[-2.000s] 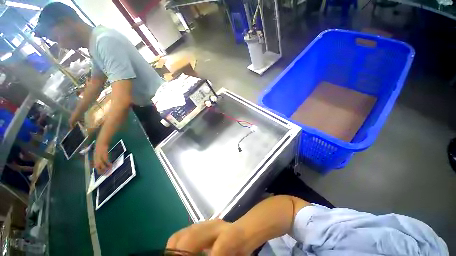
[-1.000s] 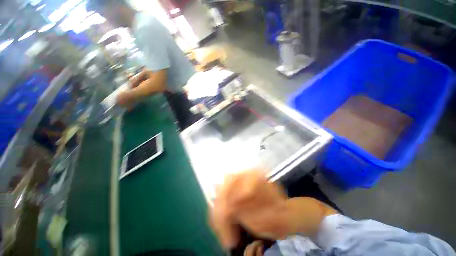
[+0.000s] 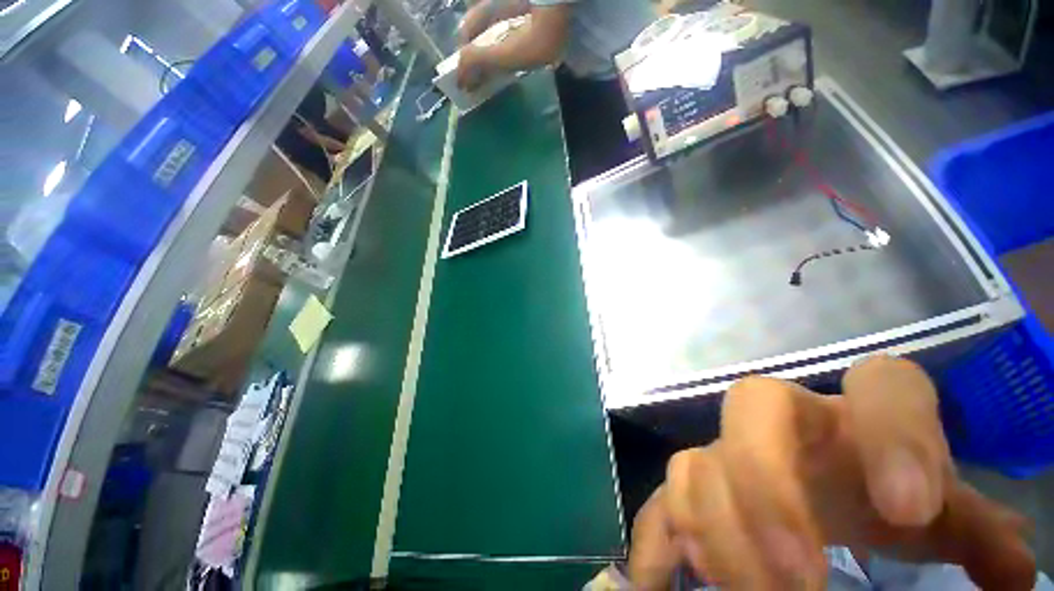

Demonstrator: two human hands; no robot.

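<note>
My right hand (image 3: 809, 485) is large at the bottom right, in front of the near edge of the grey test table (image 3: 717, 289). Its fingers are bent and apart, and I see nothing in them. My left hand cannot be made out. A solar panel (image 3: 488, 219) lies face up on the green conveyor belt (image 3: 509, 381). Red and black test leads (image 3: 823, 185) run from the bench instrument (image 3: 734, 98) to a small white connector (image 3: 878, 238) on the table. A short dark lead with a plug (image 3: 795, 277) lies beside it.
Another person's hands (image 3: 491, 52) hold a pale flat piece at the belt's far end. Blue bins (image 3: 173, 162) line the shelf at left. A yellow note (image 3: 310, 324) is at the belt's left edge. A blue crate (image 3: 1006, 173) stands at right.
The view has swung left, showing more belt and the shelf bins. My right hand's fingers have spread. The other person's hands have moved away from the nearer panels; one panel remains there.
</note>
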